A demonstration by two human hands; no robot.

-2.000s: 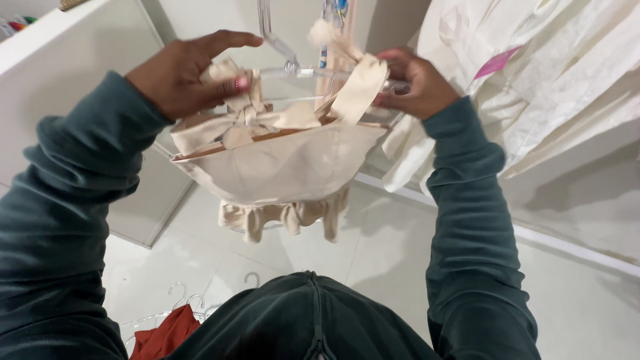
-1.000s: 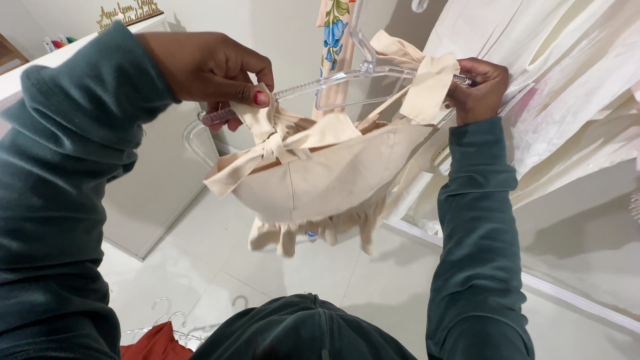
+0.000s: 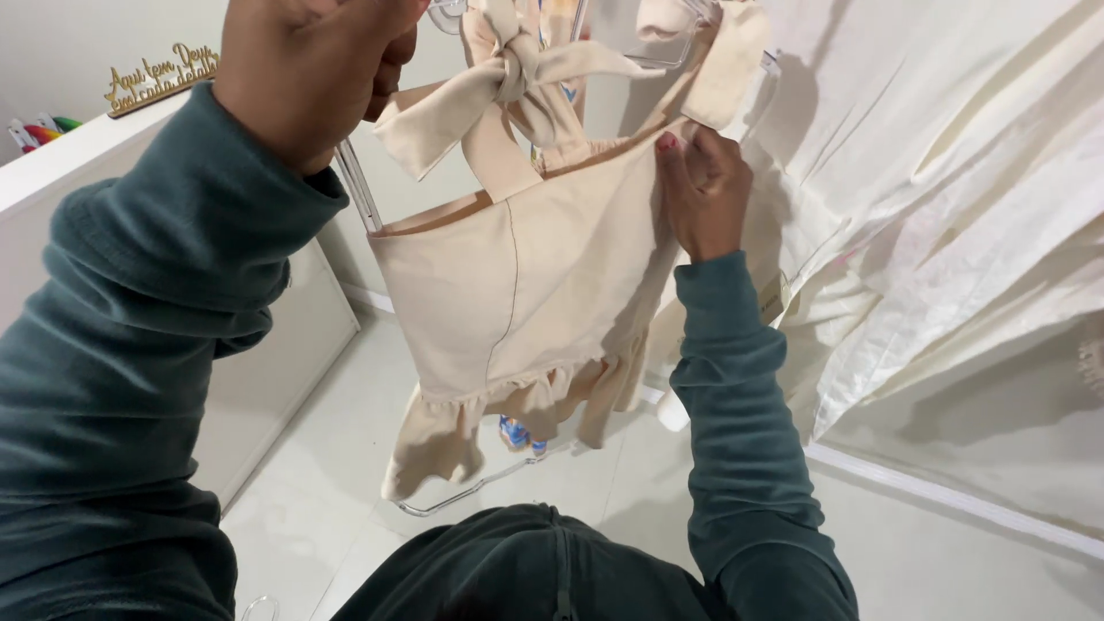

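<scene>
A beige top [image 3: 561, 276] with a ruffled hem and wide tied straps hangs in front of me. The knot [image 3: 515, 78] of one strap is at its upper left. My right hand [image 3: 705, 185] pinches the upper right edge of the top, thumb in front. My left hand [image 3: 323, 73] is raised at the upper left, beside the strap; its fingertips run out of the frame, so what it holds is hidden. Parts of clear hangers [image 3: 358, 185] show beside and behind the top, and a bent clear piece [image 3: 466, 493] shows below the hem.
White garments [image 3: 966, 172] hang along the right side. On the left stands a white counter [image 3: 95, 147] bearing a wooden lettered sign [image 3: 164, 82] and colourful items [image 3: 43, 131]. Behind the top hangs a floral-patterned garment [image 3: 561, 21]. Pale floor tiles [image 3: 604, 492] lie below.
The top now hangs lower and more upright, its front spread out. My right hand has gone from the hanger's end to the top's upper edge. My left hand has moved up.
</scene>
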